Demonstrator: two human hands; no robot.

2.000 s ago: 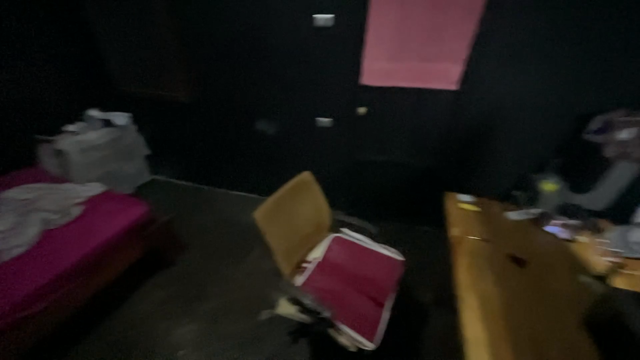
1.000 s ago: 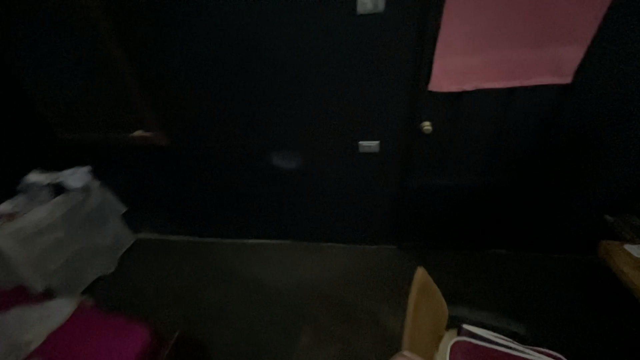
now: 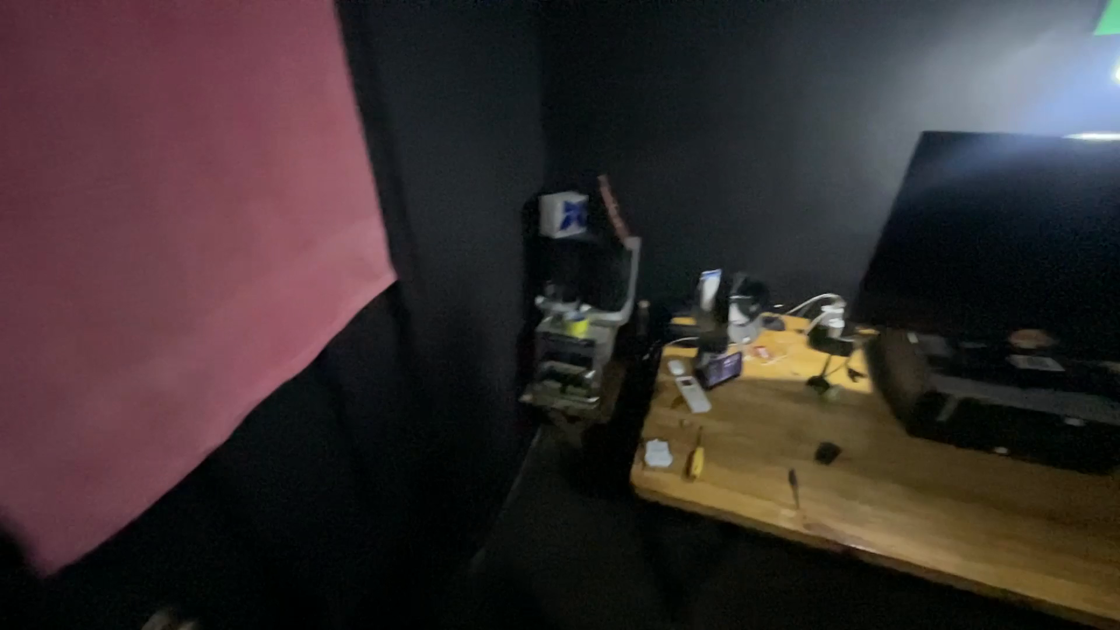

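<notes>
Neither of my hands can be made out in the head view; a small pale blur at the bottom left edge is too unclear to name. A wooden desk [image 3: 752, 490] stands at the right. On it lie a yellow-handled tool [image 3: 696, 462], a small white object [image 3: 658, 453], a white remote control [image 3: 693, 394] and a small dark object [image 3: 826, 452]. A phone-like device with a lit screen [image 3: 722, 369] leans near the desk's left back part. Cables and small devices sit behind it.
A pink cloth [image 3: 192, 245] hangs at the left. A cluttered rack [image 3: 573, 350] with a white and blue box [image 3: 563, 214] stands in the corner. A large dark monitor [image 3: 1006, 236] rises over the desk's right side. Dark floor [image 3: 560, 542] shows left of the desk.
The view has swung far to the right and nearer to the pink cloth and desk. The chair and bed of the earlier frames are out of view.
</notes>
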